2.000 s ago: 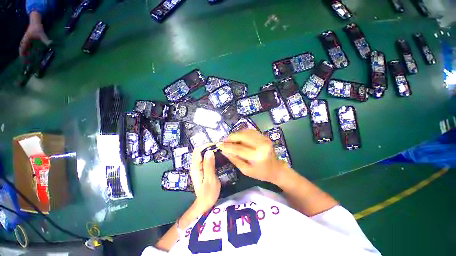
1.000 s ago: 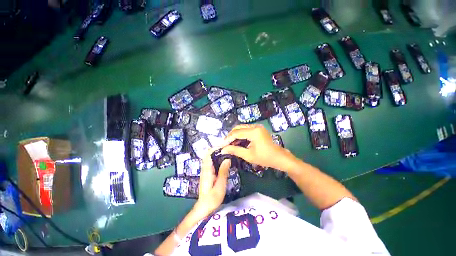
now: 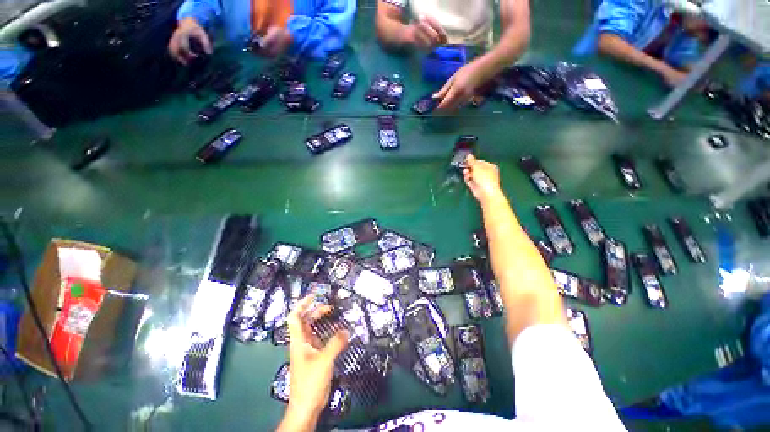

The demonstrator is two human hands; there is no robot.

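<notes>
My right hand (image 3: 481, 175) is stretched far out over the bench, its fingers on one end of a dark bar-type phone (image 3: 464, 150). My left hand (image 3: 314, 354) is low over the near side of the phone pile, its thumb and fingers around a sheet of dark narrow strips (image 3: 361, 371) that fans out to the right over the phones. Phones with open backs and silver-blue boards lie piled around it, one of them (image 3: 432, 348) just right of the strips. A white piece (image 3: 374, 286) lies on the pile.
A stack of black strips (image 3: 232, 249) lies on clear plastic at the left. An open cardboard box (image 3: 118, 274) with a red-and-white packet (image 3: 76, 316) is far left. Loose phones (image 3: 615, 270) lie at the right. Co-workers' hands and sleeves (image 3: 321, 29) are across the bench, near bagged parts (image 3: 587, 89).
The view has tilted up, showing the co-workers. My right hand has left my left hand and reached far forward with a phone at its fingers. Dark strips now show in my left hand.
</notes>
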